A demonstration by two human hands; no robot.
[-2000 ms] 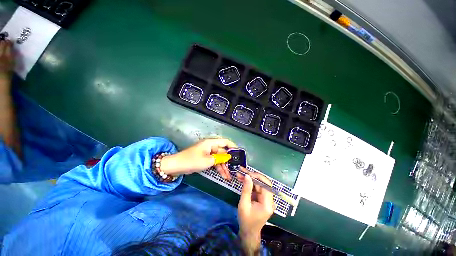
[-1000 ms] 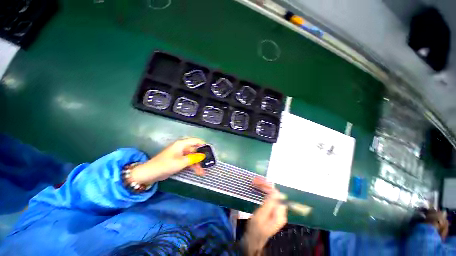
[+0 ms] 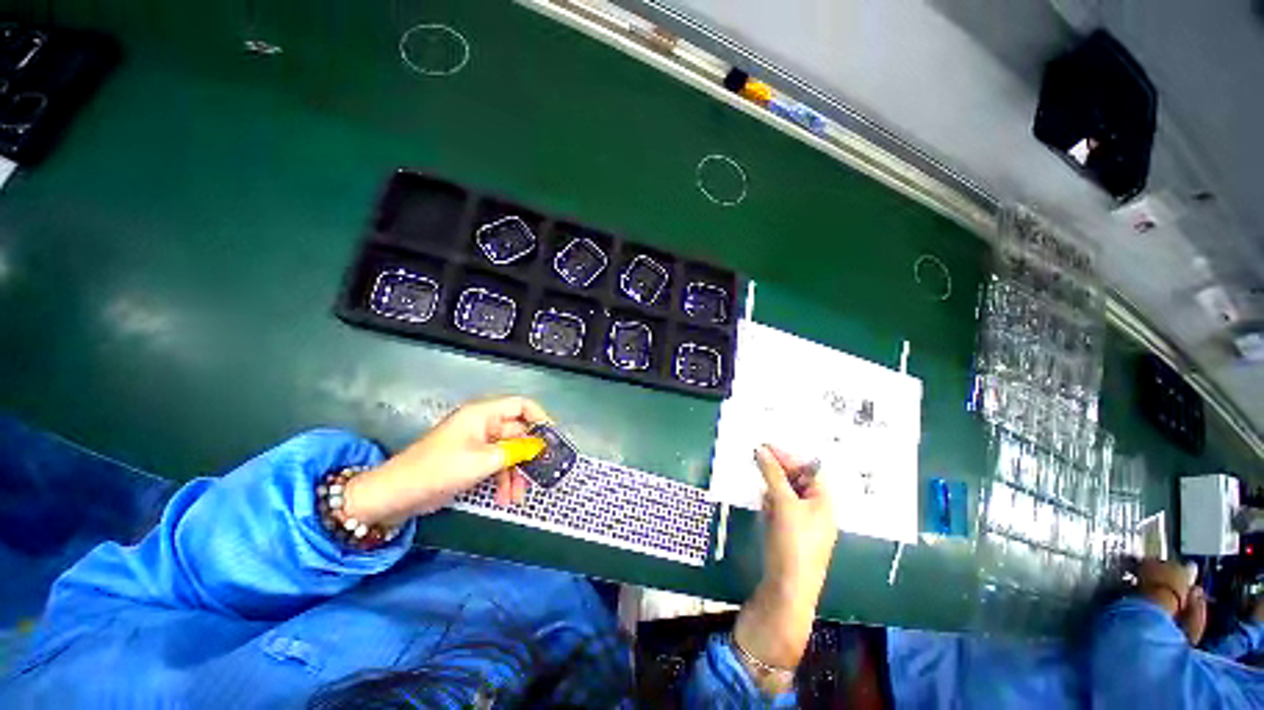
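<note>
My left hand [image 3: 464,455], with a yellow finger cot, holds a black square watch case [image 3: 550,456] with a pale rim over the dotted adhesive strip [image 3: 624,511]. My right hand [image 3: 794,516] is over the lower left part of the white parts sheet [image 3: 818,382], fingers bent together, with a small dark or metallic tip at the fingertips; whether it grips a tool is unclear. Small dark parts and thin rings lie on the sheet. The black foam tray [image 3: 534,364] holds cases in its pockets; its upper left pocket holds none.
Clear blister trays [image 3: 1040,416] are stacked at the right. A small blue item [image 3: 947,508] lies beside the parts sheet. A marker pen [image 3: 776,100] lies on the back ledge. Another foam tray [image 3: 63,83] is at upper left. Another person's hand [image 3: 1167,583] shows at lower right.
My right hand has moved from beside the case, across the strip, onto the parts sheet. My left hand still holds the case. The view has shifted right, showing more blister trays.
</note>
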